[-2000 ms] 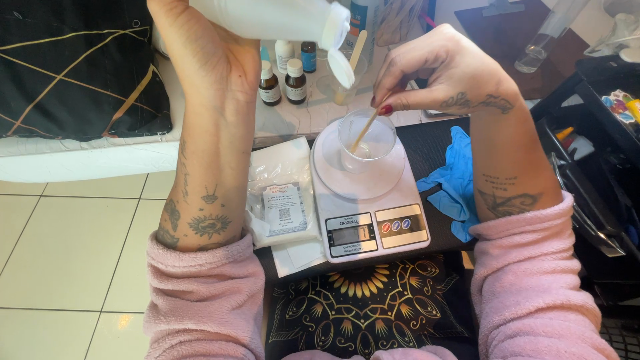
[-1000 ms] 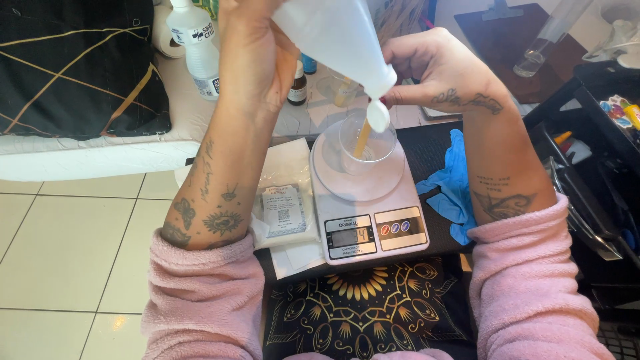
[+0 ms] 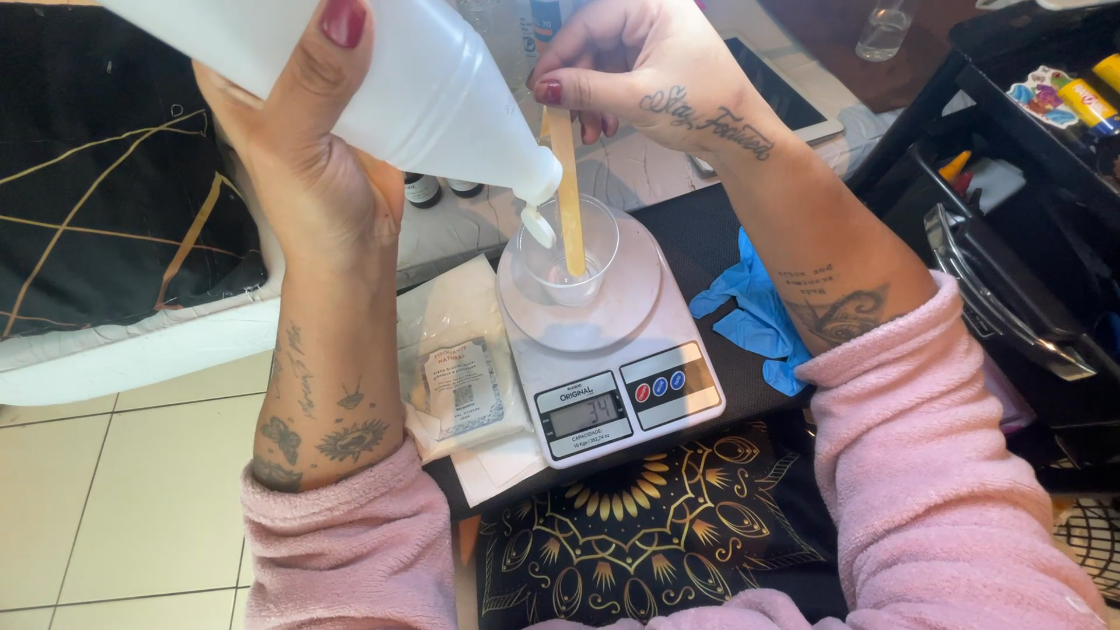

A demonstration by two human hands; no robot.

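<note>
My left hand [image 3: 306, 131] grips a white plastic bottle [image 3: 420, 96], tipped down to the right. Its flip cap [image 3: 538, 226] hangs open over a clear plastic cup [image 3: 604, 236]. Between the fingers of my right hand [image 3: 612, 70] is a flat wooden stick [image 3: 569, 197], its lower end inside the cup. The cup stands on the round platform of a white digital kitchen scale [image 3: 525, 385], whose display is lit with digits. A little clear liquid seems to lie in the cup's bottom.
A labelled plastic bag of pale powder [image 3: 464, 385] lies left of the scale. Crumpled blue gloves [image 3: 761, 315] lie to its right. Dark small bottles [image 3: 422, 190] stand behind, near a tablet [image 3: 779, 87]. A black cart [image 3: 1006, 175] stands at the right, a black cushion [image 3: 105, 175] at the left.
The white bottle has come down and right, its mouth now low over the cup. The stick stands more upright than two seconds ago. The number on the scale's display has changed.
</note>
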